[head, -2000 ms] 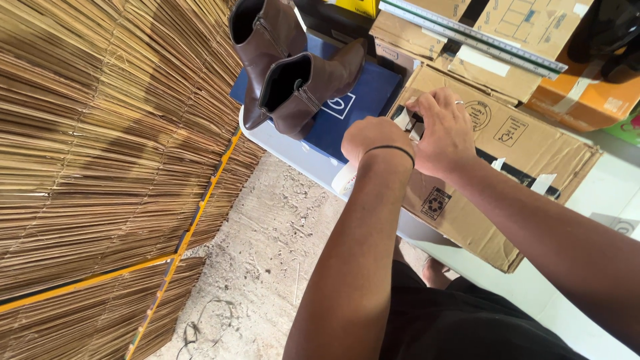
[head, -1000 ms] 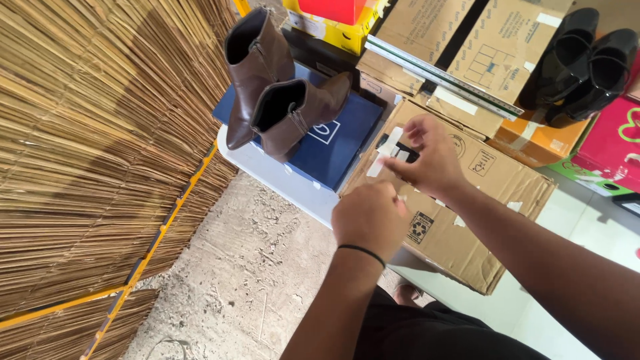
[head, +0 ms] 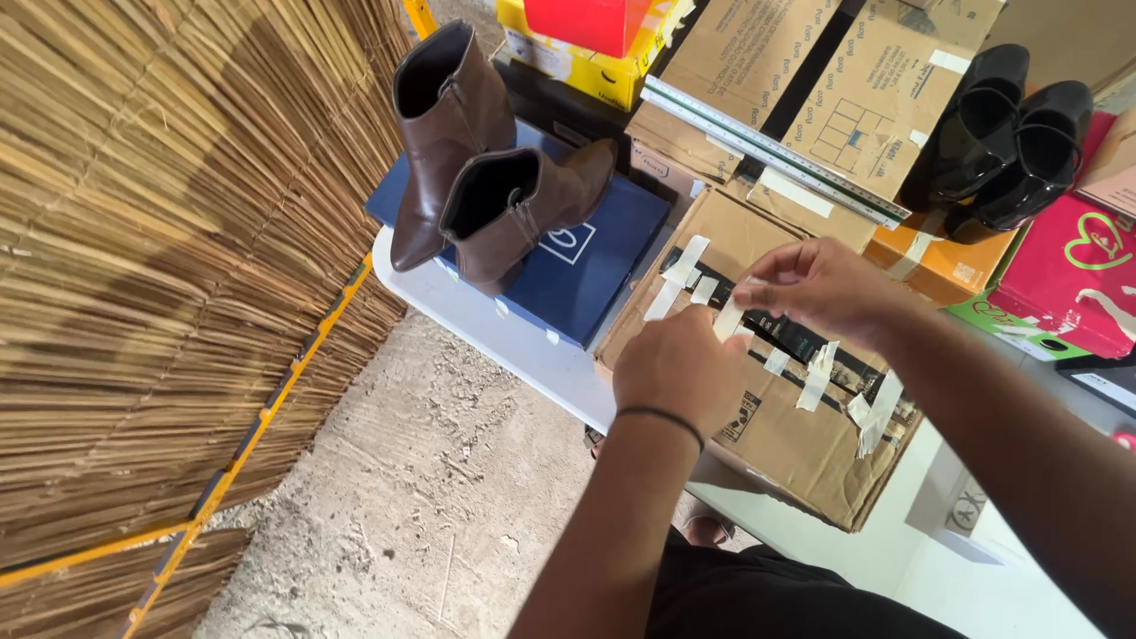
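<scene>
A closed cardboard box [head: 799, 444] lies on the white table, its dark-taped seam crossed by several short strips of masking tape [head: 816, 376]. Over its left half, my left hand [head: 682, 368] and my right hand [head: 821, 288] hold a whitish strip of tape [head: 729, 318] between them, right hand at the upper end, left fingers at the lower. A dark band circles my left wrist. Left of the box, a pair of brown ankle boots [head: 510, 217] stands on a blue shoe box [head: 612, 257].
A scale ruler [head: 772, 153] rests on more cardboard cartons [head: 852, 98] behind. Black patent shoes [head: 1021, 146] stand on an orange box [head: 941, 262] beside a pink box [head: 1065, 275]. The white table's edge [head: 541, 373] borders rough ground, with a straw screen [head: 177, 248] at left.
A second ago a white strip was near the box's left end; strips now lie stuck there, and both hands are farther right along the seam, holding a strip.
</scene>
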